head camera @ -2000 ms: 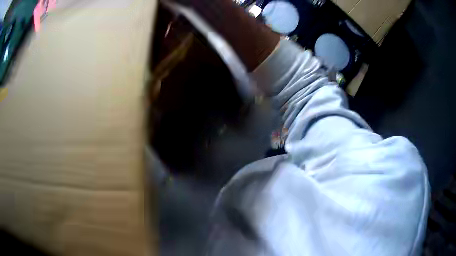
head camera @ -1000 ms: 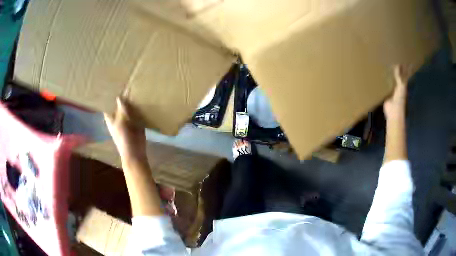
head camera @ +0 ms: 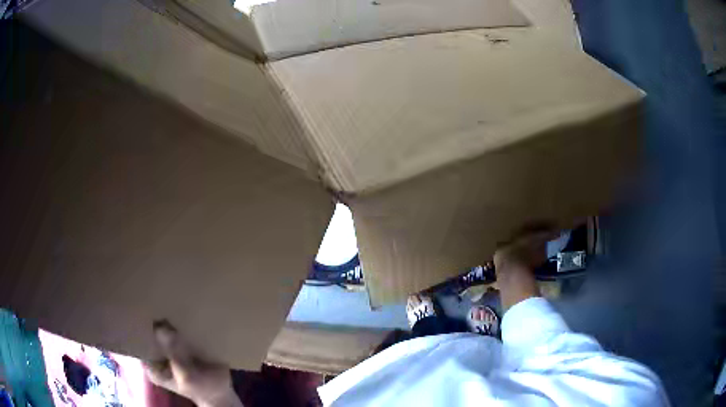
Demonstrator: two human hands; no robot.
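A large brown flattened carton (head camera: 446, 103) with creased flaps fills most of the view. My left hand (head camera: 191, 370) grips the lower edge of its left flap, thumb on the near face. My right hand (head camera: 521, 254) holds the lower edge of its right flap; its fingers are partly hidden and blurred. The two flaps meet near the middle, with a gap below the meeting point.
Black units with a white disc (head camera: 337, 238) show through the gap and past the right flap. A pink surface (head camera: 83, 374) is at lower left. A brown box (head camera: 330, 346) stands below. My shoes (head camera: 419, 308) are on the grey floor.
The carton has opened out and covers more of the view, hiding more of the units. Both hands still hold its edges; my left hand is lower, my right hand lower and further in.
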